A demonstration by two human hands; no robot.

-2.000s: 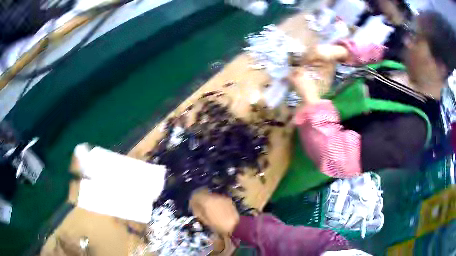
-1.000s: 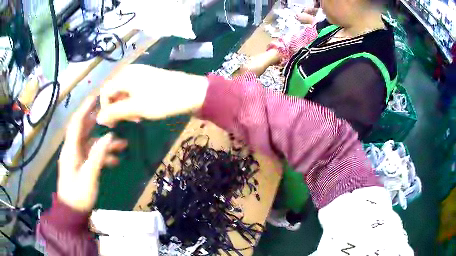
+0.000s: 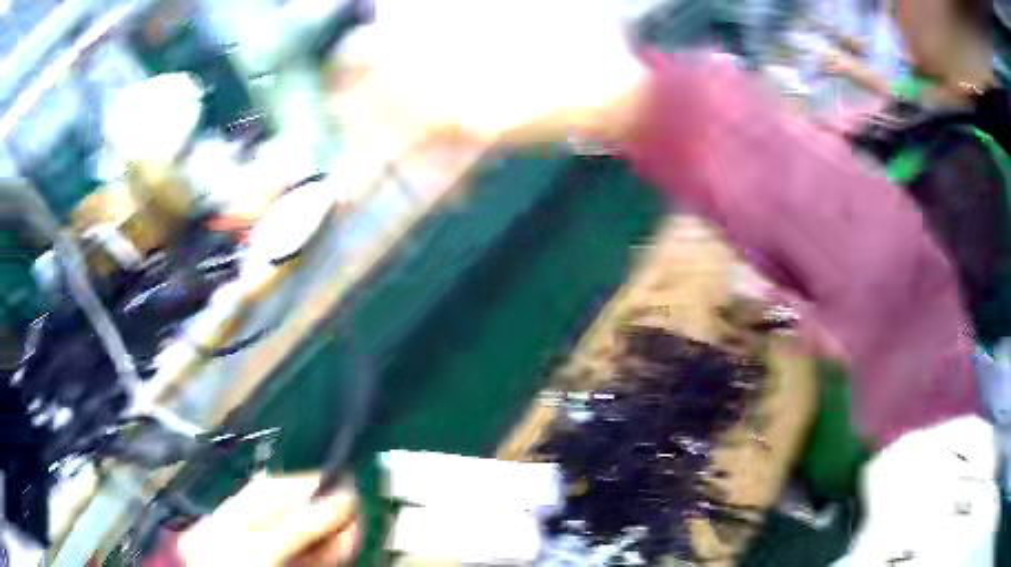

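Note:
The view is strongly blurred. My right hand point(image 3: 488, 78) is at the top, overexposed, reaching across above the belt; its fingers and any held thing cannot be made out. My left hand point(image 3: 277, 521) is low at the left, fingers bent, beside white cartons point(image 3: 471, 504). A dark vertical streak ends near its fingertips; whether it is held is unclear. A tangled heap of black straps or cables point(image 3: 654, 432) lies on the tan bench point(image 3: 676, 260), right of the cartons. Small white corded pieces point(image 3: 599, 545) lie at the heap's lower edge.
The green conveyor belt point(image 3: 477, 277) runs diagonally between the bench and the opposite shelf point(image 3: 299, 305). Dark cables point(image 3: 111, 321) crowd the left. A neighbouring worker in a dark top with green straps point(image 3: 953, 210) is at the upper right.
The view has shifted, so heap and cartons appear farther right. My hands, close together a second ago, are now far apart: right at the top, left at the bottom.

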